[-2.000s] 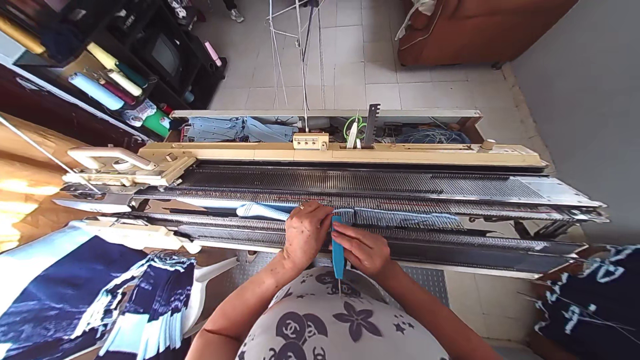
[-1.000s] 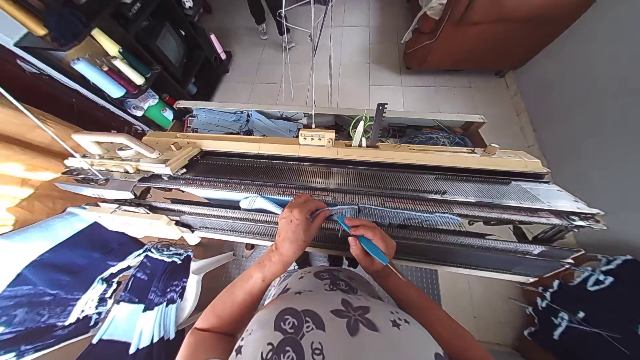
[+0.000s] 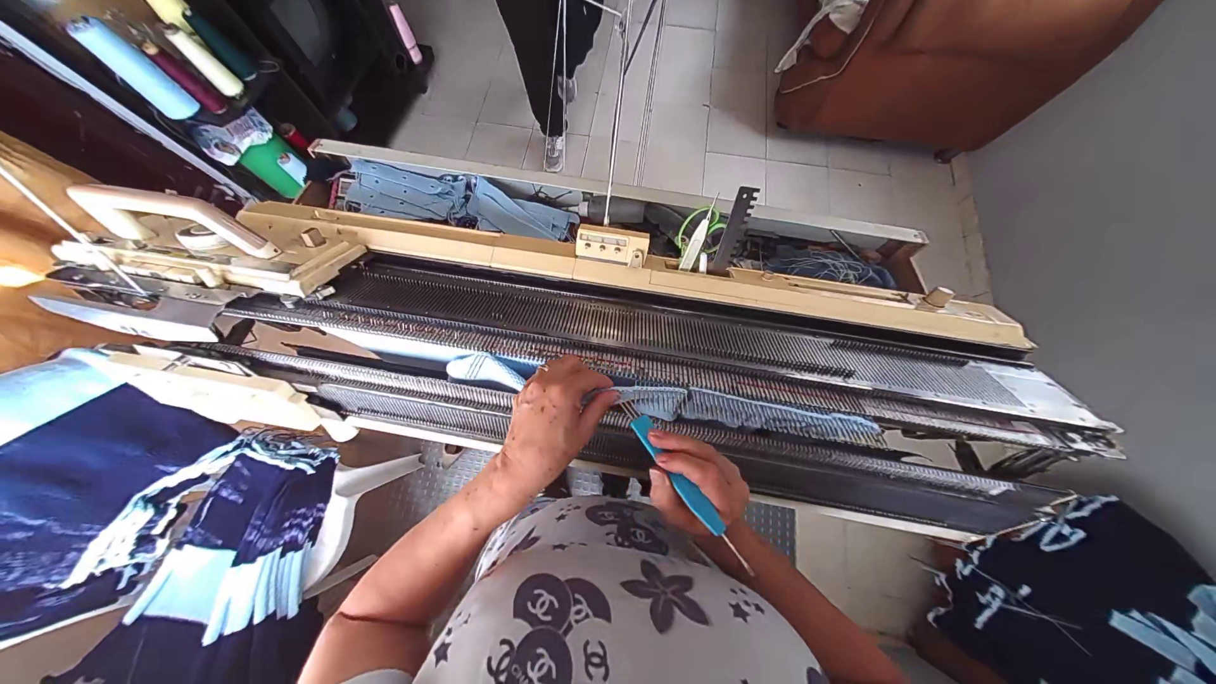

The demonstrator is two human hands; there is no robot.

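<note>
A flatbed knitting machine [image 3: 608, 309] with two long needle beds stretches across the view. Light blue knitted fabric [image 3: 779, 418] hangs between the beds, along the needles. My left hand [image 3: 556, 413] pinches the fabric's edge between thumb and fingers, left of the tool tip. In my right hand [image 3: 698, 475] is a transfer tool with a blue handle [image 3: 692, 489]; its prongs point up-left and touch or nearly touch the fabric beside my left fingertips. A thin metal end sticks out below the handle. The carriage [image 3: 204, 247] rests at the left end of the rear bed.
Behind the bed, a trough [image 3: 437, 166] holds light blue pieces, green-handled scissors [image 3: 700, 228] and a black toothed comb [image 3: 736, 228]. Navy knitted pieces [image 3: 95, 475] lie at left, another [image 3: 1073, 589] at lower right. Yarn cones [image 3: 133, 66] stand upper left; a person's legs [image 3: 551, 76] are beyond.
My right hand has turned the blue-handled tool from nearly upright to slanting down-right. My left hand stays at the fabric edge. The person's legs beyond the machine have moved nearer.
</note>
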